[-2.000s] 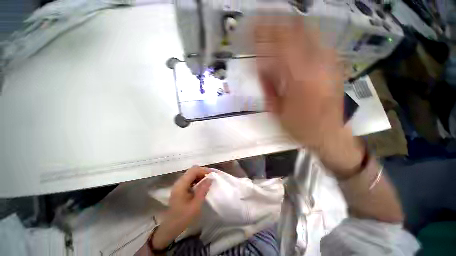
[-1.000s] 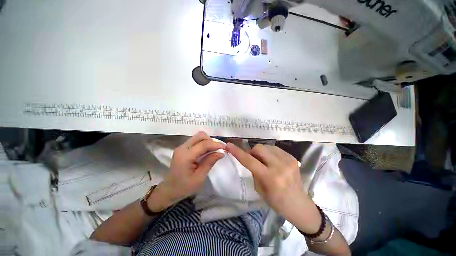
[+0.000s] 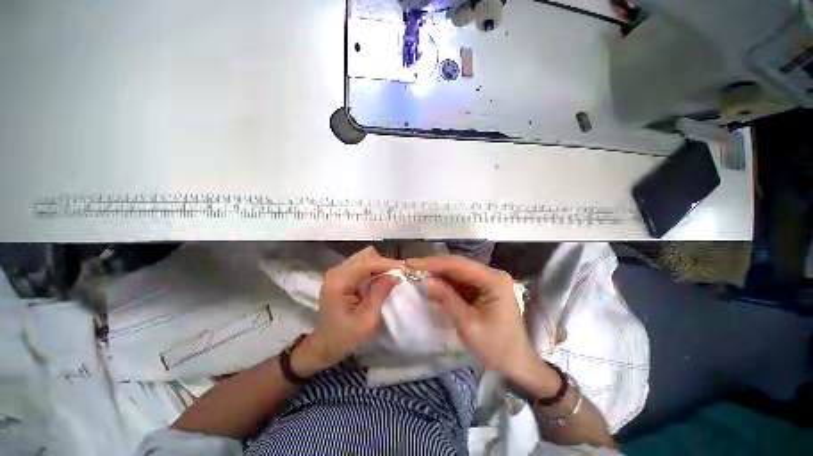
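Observation:
A white garment (image 3: 414,325) lies over my lap, below the table's front edge. My left hand (image 3: 357,298) pinches its upper edge between thumb and fingers. My right hand (image 3: 472,307) pinches the same edge close beside it, fingers curled. A small light or shiny spot shows between the fingertips; I cannot tell what it is. The part of the cloth inside the fingers is hidden.
The white table (image 3: 205,134) bears a printed ruler (image 3: 294,209) along its front edge. The sewing machine's lit needle area (image 3: 412,53) is at the top. A black smartphone (image 3: 677,189) lies at the right. More white garments (image 3: 187,312) with dark stitching hang at the left.
My right hand has come down from the machine to the cloth beside my left hand. Since a second ago, its fingers have curled in around the edge. The view has also shifted.

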